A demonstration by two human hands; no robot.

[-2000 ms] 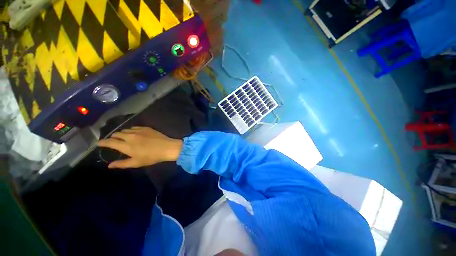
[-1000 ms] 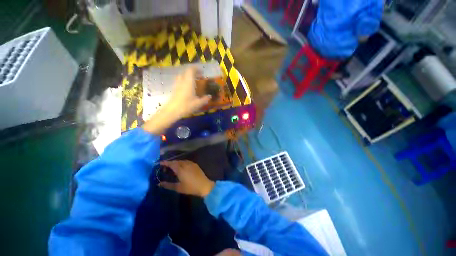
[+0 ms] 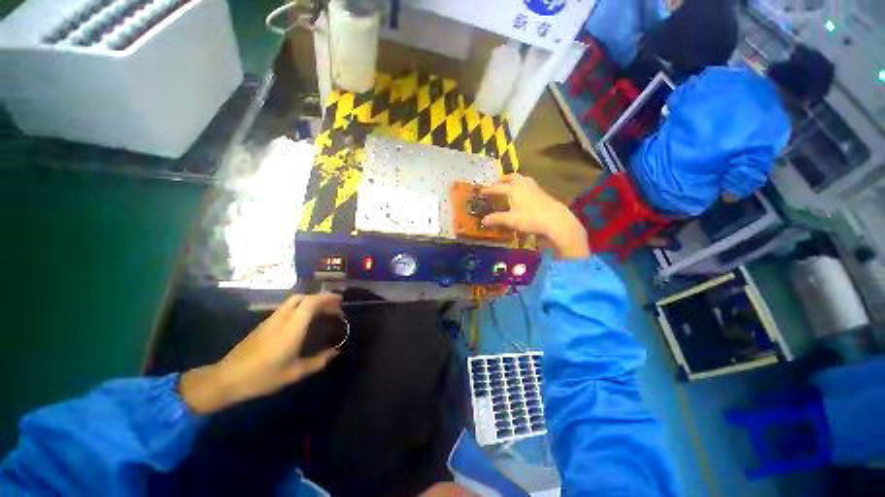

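My left hand [image 3: 267,351] is over my dark-clothed lap, in front of the press. Its thumb and fingers are closed around a round dark ring [image 3: 340,332] with a thin shiny rim. My right hand [image 3: 529,209] reaches onto the press bed. Its fingertips are at the dark round recess of the orange-brown fixture [image 3: 467,223]. Whether they pinch a small part there is too small to tell. The grey perforated base plate [image 3: 412,173] lies left of the fixture, with a white flat block [image 3: 410,211] on it.
The control panel [image 3: 427,268] forms the press's front edge. Crumpled clear wrap [image 3: 267,209] lies left. A large white foam box [image 3: 146,87] stands far left. A white grid tray [image 3: 507,398] is low, beside my right sleeve. A person in blue [image 3: 713,141] sits beyond.
The view has shifted to show more of the press. The ring was in my right hand and is now in my left. My left hand has left the press bed; my right has moved to the fixture.
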